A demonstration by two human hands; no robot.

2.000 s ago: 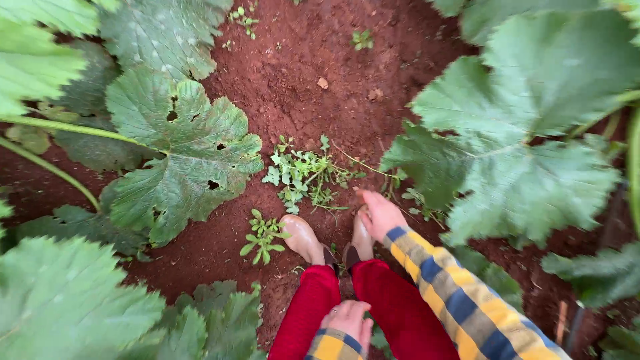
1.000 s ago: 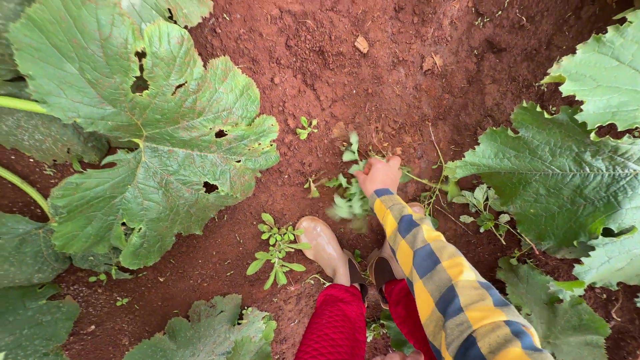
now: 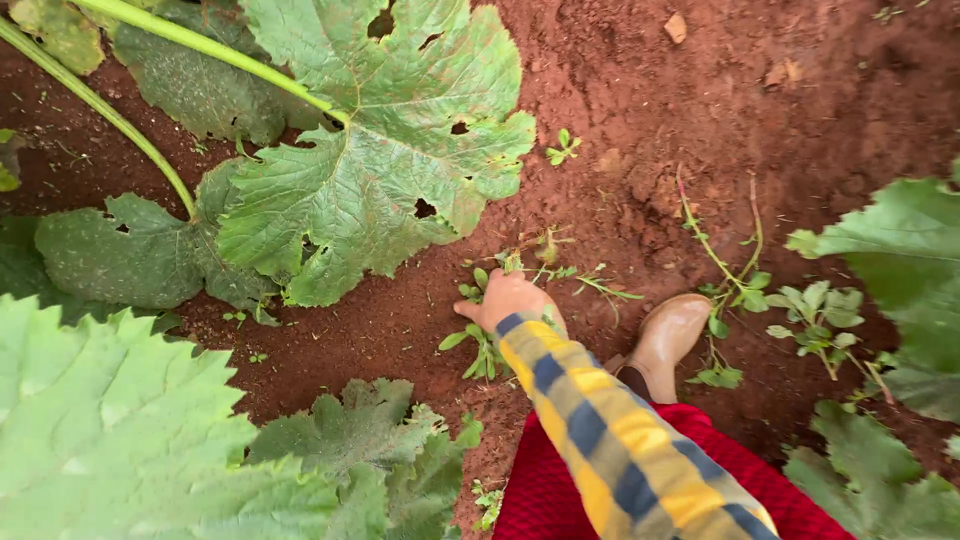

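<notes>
My right hand (image 3: 517, 300), in a yellow and blue checked sleeve, is low over the red soil. Its fingers are curled around pulled weeds (image 3: 555, 274), whose thin stems and leaves stick out past the fingers; the thumb points left. Directly beneath and beside the hand grows a small broad-leaved weed (image 3: 480, 352), partly covered by it. Further right, long-stemmed weeds (image 3: 724, 270) lie on the soil near the tan boot (image 3: 667, 337). My left hand is out of view.
Large squash-like leaves (image 3: 390, 165), some with holes, spread at the left on thick stalks (image 3: 202, 45). More leaves stand at the right (image 3: 900, 247) and bottom left (image 3: 135, 435). A tiny seedling (image 3: 562, 148) grows in the bare red soil (image 3: 615, 97).
My right hand has moved left from the weeds in front of the boots to the broad-leaved weed. My left hand, seen two seconds ago, is out of view. The view has shifted left.
</notes>
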